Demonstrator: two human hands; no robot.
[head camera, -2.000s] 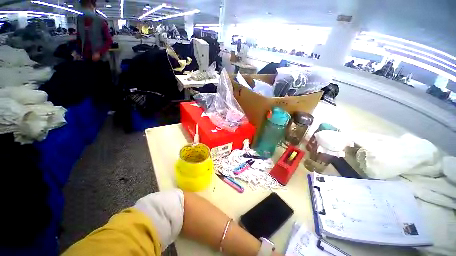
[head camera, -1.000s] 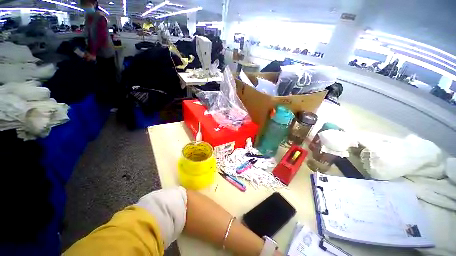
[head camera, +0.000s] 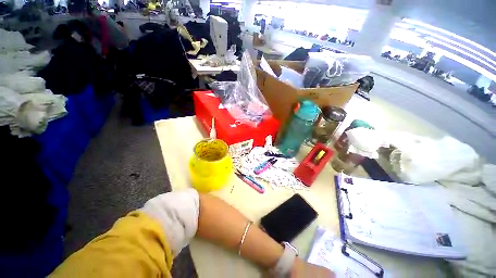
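Note:
My left forearm reaches in from the bottom left, in a yellow sleeve with a pale cuff, a bracelet and a watch. Only the back of my left hand (head camera: 311, 271) shows; its fingers are cut off by the bottom edge. It lies beside a clipboard with a black wire clip (head camera: 363, 260) and a small printed form (head camera: 326, 251). My right hand is out of the picture. A second, blue-edged clipboard with thick printed sheets (head camera: 400, 216) lies to the right. A black smartphone (head camera: 289, 218) lies flat above my wrist.
Beyond are a yellow pot (head camera: 210, 167), thread snips (head camera: 251, 182), white cord (head camera: 280, 172), red tape dispenser (head camera: 314, 165), red box (head camera: 234, 127), teal bottle (head camera: 299, 129) and brown carton (head camera: 326, 98). White garments (head camera: 435, 157) lie right. A person (head camera: 106, 33) is at back left.
The view has tipped down slightly, and a little more of my left hand shows at the bottom edge. The person at back left has gone from standing to bending over.

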